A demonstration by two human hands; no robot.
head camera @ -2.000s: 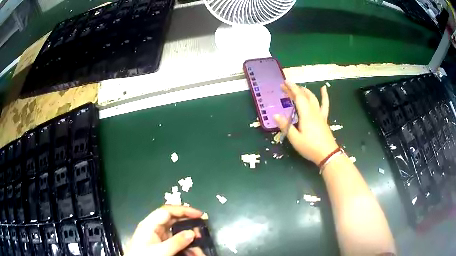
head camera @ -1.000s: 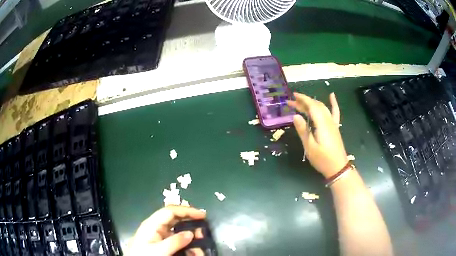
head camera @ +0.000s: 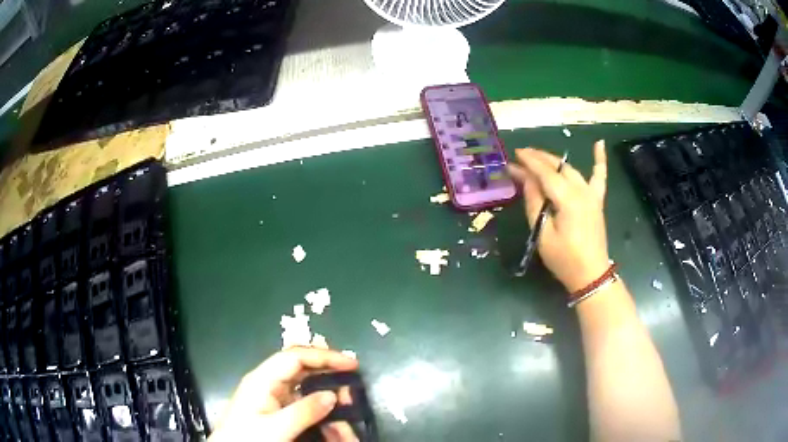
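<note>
My left hand (head camera: 278, 399) holds a small black phone housing (head camera: 344, 388) at the bottom centre, cut off by the lower edge. My right hand (head camera: 566, 211) is at centre right, just right of the smartphone, with dark tweezers (head camera: 537, 231) held between its fingers, the lower end pointing down and left. Its fingertips are slightly blurred near the lower right of the screen; I cannot tell if they touch it. The smartphone (head camera: 469, 147) has a red-pink case and a lit screen and leans against the white ledge.
White and cream liner scraps (head camera: 296, 328) lie on the green bench (head camera: 233, 250). A black blister tray of housings (head camera: 82, 302) is at left, another tray (head camera: 717, 233) at right. A far tray (head camera: 164, 65) is beyond the white ledge (head camera: 302, 142). A white fan (head camera: 419, 53) stands behind the smartphone.
My right hand has moved right, off the lower part of the smartphone screen, and the tweezers now show clearly. The screen picture has changed. The left hand stays on the housing.
</note>
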